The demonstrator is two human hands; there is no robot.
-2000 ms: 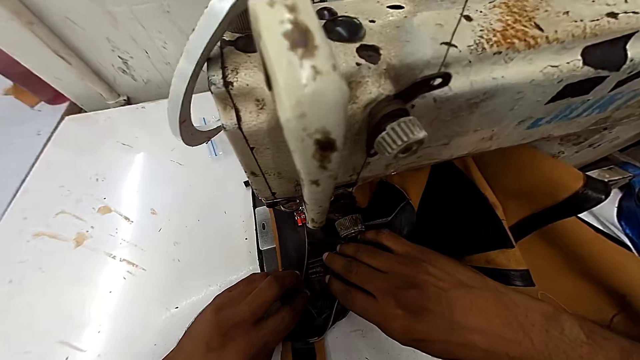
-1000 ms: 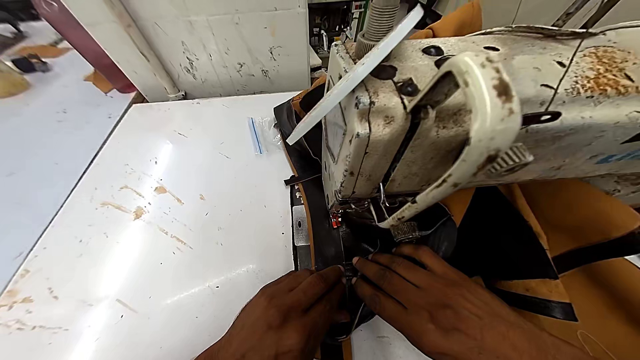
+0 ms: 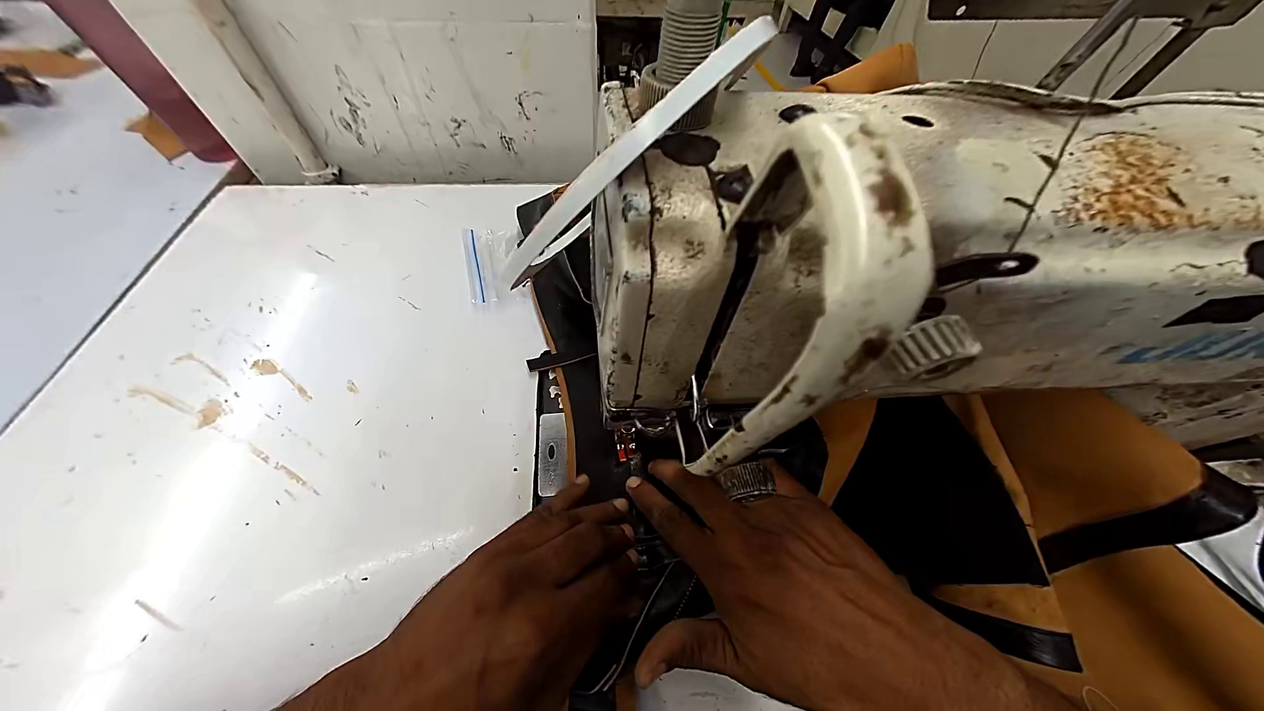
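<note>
A worn white industrial sewing machine (image 3: 671, 247) stands over a strip of black leather-like material (image 3: 595, 415) with a tan edge. My left hand (image 3: 533, 583) lies on the strip just in front of the needle area, fingertips pressed down near its left side. Beside it, my right hand (image 3: 780, 573) rests flat on the same material, its index fingertip close to the presser foot and its thumb spread out. A tan and black workpiece (image 3: 1116, 494) is bunched to the right under the machine arm. Whether the fingers pinch any layer is hidden.
The white tabletop (image 3: 296, 444) is scuffed and stained. A small clear zip bag (image 3: 479, 265) lies near the machine head. A flexible ribbed hose (image 3: 688, 44) rises behind it. A white panel (image 3: 415, 89) borders the table's far edge, and another work surface (image 3: 89, 227) stands at left.
Both hands stay on the material near the needle area. The right thumb now shows spread away from the fingers. The view has shifted, showing more behind the machine than two seconds ago.
</note>
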